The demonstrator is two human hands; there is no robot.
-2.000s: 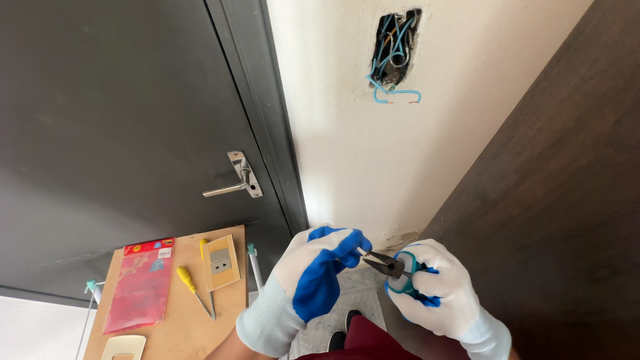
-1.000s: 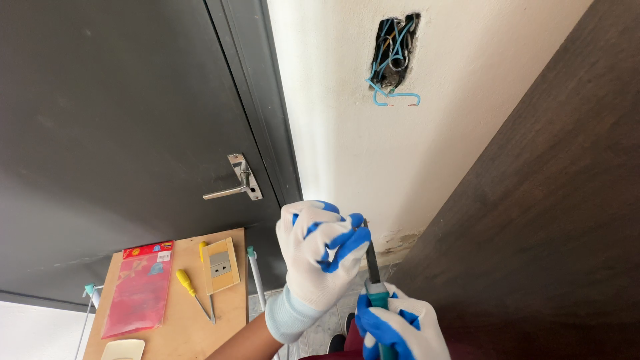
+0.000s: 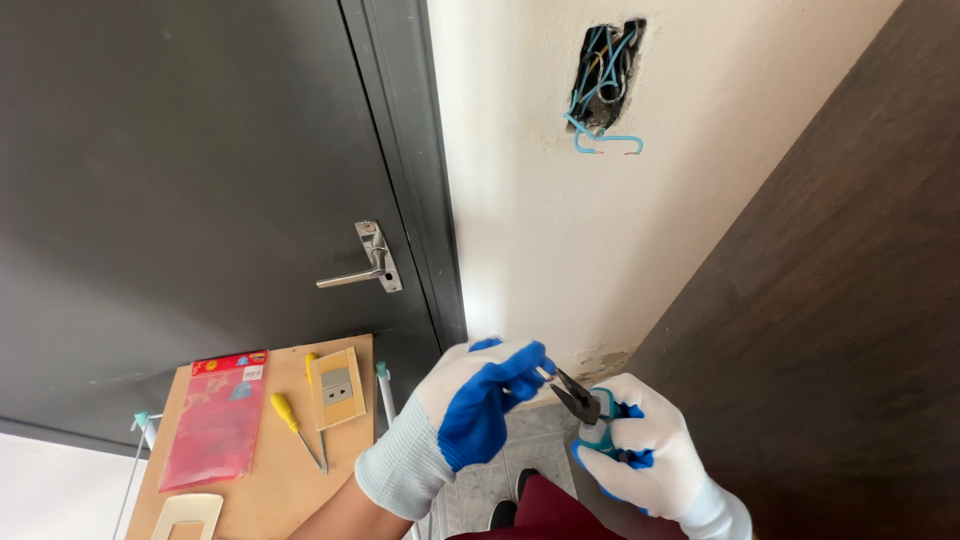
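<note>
Both hands wear white work gloves with blue coated palms. My left hand (image 3: 487, 401) has its fingers bent together around a small piece near the fingertips, too small to name. My right hand (image 3: 649, 450) grips long-nose pliers (image 3: 581, 401) by their teal handles, with the jaws apart and their tips close to the left fingertips. Above, blue wires (image 3: 607, 138) with bare copper ends hang from a recessed wall box (image 3: 606, 75), which holds more wires.
At the lower left a wooden board table (image 3: 255, 457) bears a red plastic packet (image 3: 214, 420), yellow-handled screwdrivers (image 3: 283, 411), a socket plate (image 3: 339, 388) and a cream frame (image 3: 189, 516). A grey door with a metal handle (image 3: 375, 259) stands left; a dark wooden panel (image 3: 825, 315) is at right.
The pliers have turned from pointing upward to pointing up and left, with their jaws now visibly apart. My left hand has shifted from its raised, curled pose a second ago.
</note>
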